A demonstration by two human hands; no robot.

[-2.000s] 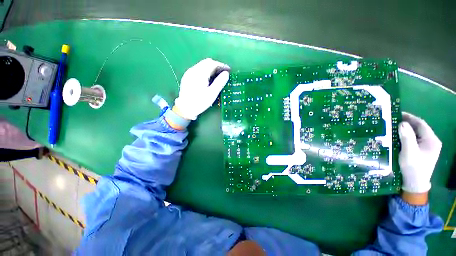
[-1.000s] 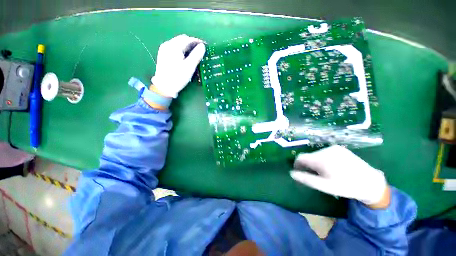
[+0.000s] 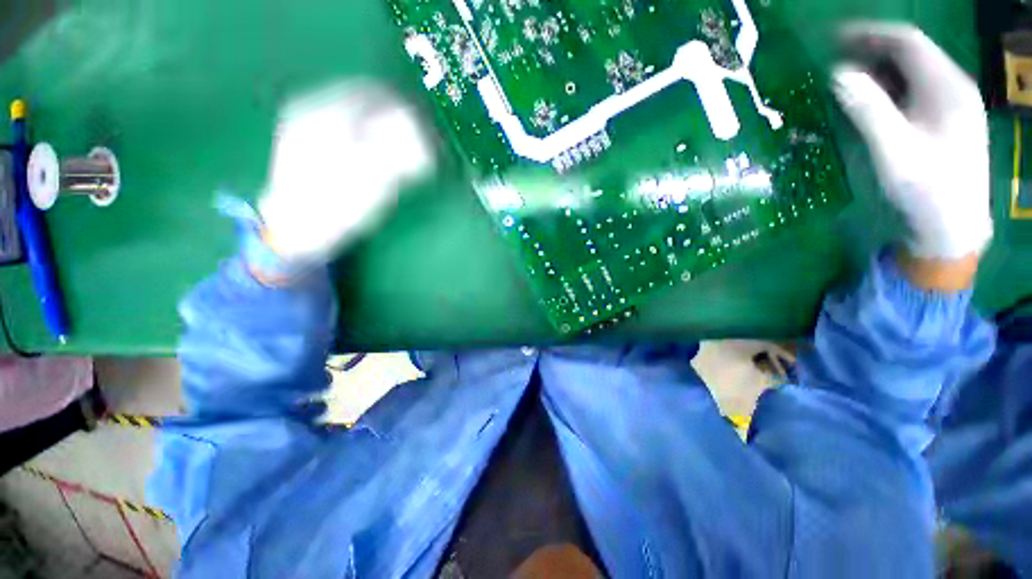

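Note:
The green printed circuit board [image 3: 651,243] lies turned on the bench mat in front of me, its upper part cut off by the picture's top edge. Its white bent track [image 3: 611,107] is on the far part. My left hand [image 3: 345,170], white-gloved and blurred, is left of the board and apart from it; its fingers cannot be made out. A light blue wrist strap [image 3: 238,215] is at its wrist. My right hand [image 3: 919,141], white-gloved, is just right of the board with thumb and fingers apart, holding nothing visible.
A solder reel [image 3: 85,176] and a blue stick tool [image 3: 37,232] lie at the left, beside a partly visible grey box [image 3: 8,209]. A black holder with a tan block [image 3: 1018,70] stands at the right edge near yellow tape [image 3: 1017,170]. Another person's blue sleeve [image 3: 996,441] shows lower right.
The board has turned about half way round, its track's open end now towards the far right. My left hand has left its edge. My right hand has moved from its near edge to the right side.

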